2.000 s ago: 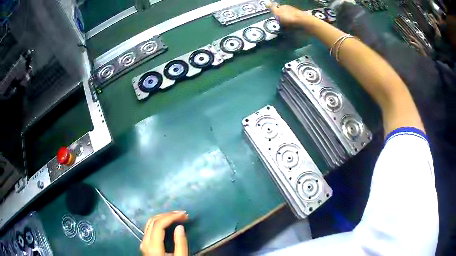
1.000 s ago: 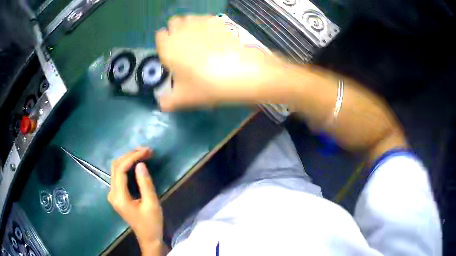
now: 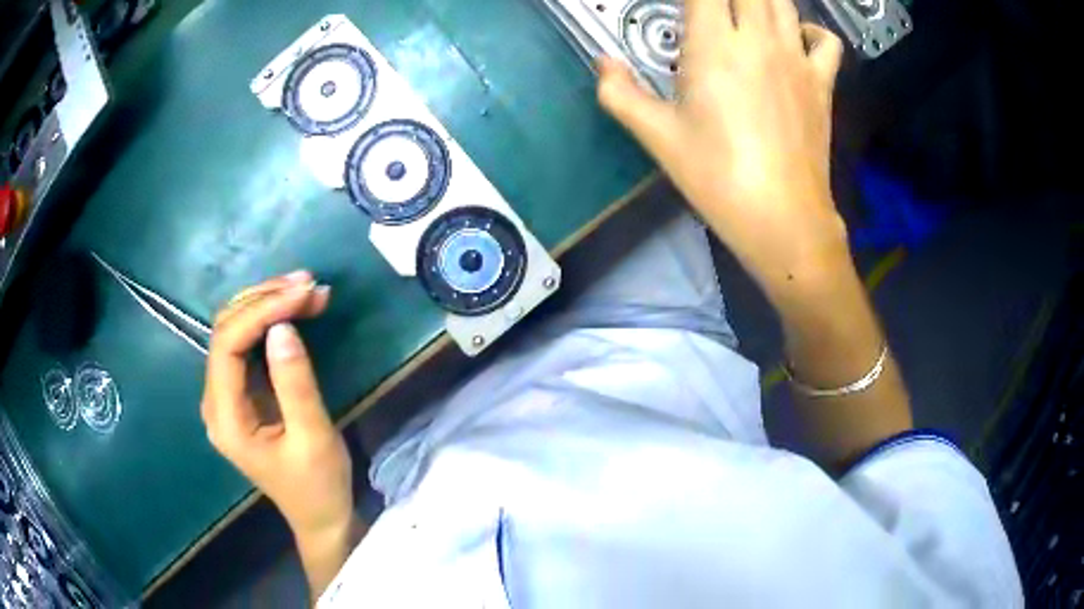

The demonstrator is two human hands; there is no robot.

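A three-seat fixture (image 3: 396, 170) lies at a slant on the green mat, its lower end at the bench's front edge. Its three black-rimmed seats face up; the lowest centre looks blue, the others pale. My right hand (image 3: 749, 131) is at the silver plates (image 3: 651, 33) at top right, thumb by the left edge and fingers spread over the plate; whether it grips is hidden. My left hand (image 3: 279, 405) is left of the fixture, fingers curled and thumb apart from them. A faint thin line shows near its fingertips; I cannot tell if it holds a clear part.
Tweezers (image 3: 155, 303) lie left of my left hand, their near end reaching its fingers. Beside them are a dark round pad (image 3: 65, 300) and two clear rings (image 3: 98, 397). A parts tray (image 3: 36, 523) is at lower left, a red button (image 3: 10, 211) at the left edge. More silver plates (image 3: 874, 18) stand at top right.
My right hand has brought the fixture from the far row, let it go on the mat and moved right to the silver plates. The view has shifted; my left hand keeps its pose.
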